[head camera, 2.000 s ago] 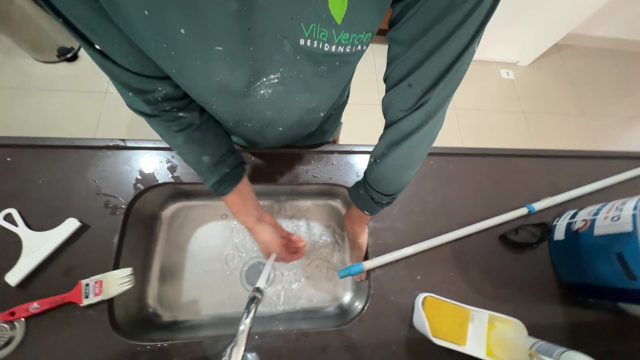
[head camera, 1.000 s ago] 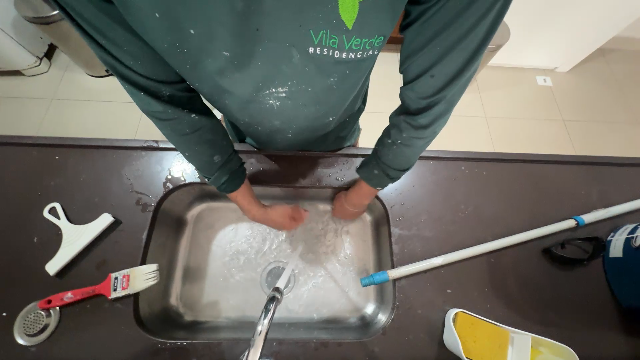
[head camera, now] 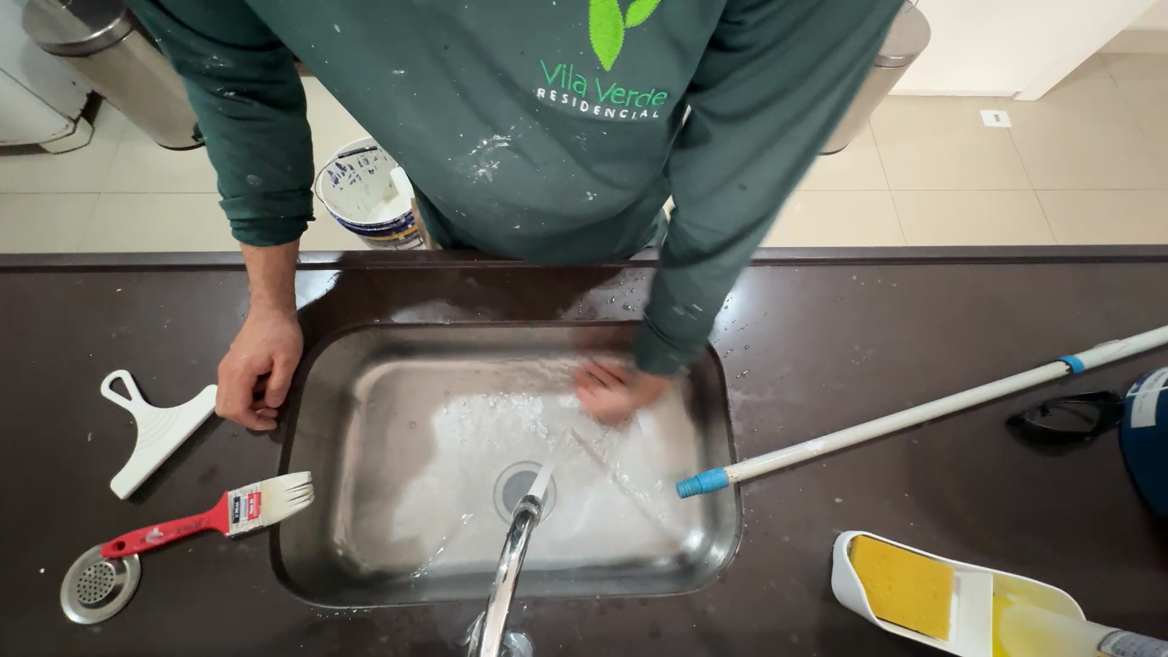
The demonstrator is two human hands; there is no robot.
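My left hand (head camera: pixel 616 392) is over the right part of the stainless steel sink (head camera: pixel 365 566), blurred, with its fingers bent. Whether it holds anything cannot be told. Water runs from the chrome faucet (head camera: pixel 511 566) near the drain (head camera: pixel 523 491). My right hand (head camera: pixel 260 370) rests on the dark counter beside the sink's left rim, fingers curled and nothing seen in them. Close to it lies a white plastic squeegee (head camera: pixel 160 429). Below that, a red-handled paintbrush (head camera: pixel 210 518) has its bristles toward the sink and its handle end over a metal sink strainer (head camera: pixel 99 584).
A white pole (head camera: pixel 894 415) with a blue tip reaches the sink's right rim. Black-framed glasses (head camera: pixel 1063 418) and a blue container (head camera: pixel 1148 447) lie right. A white holder (head camera: pixel 972 598) carries a yellow sponge (head camera: pixel 899 584). A paint bucket (head camera: pixel 370 196) stands beyond the counter edge.
My right hand has left the sink and now rests on the counter at the left. My left hand is still in the sink area. The bucket has come into sight.
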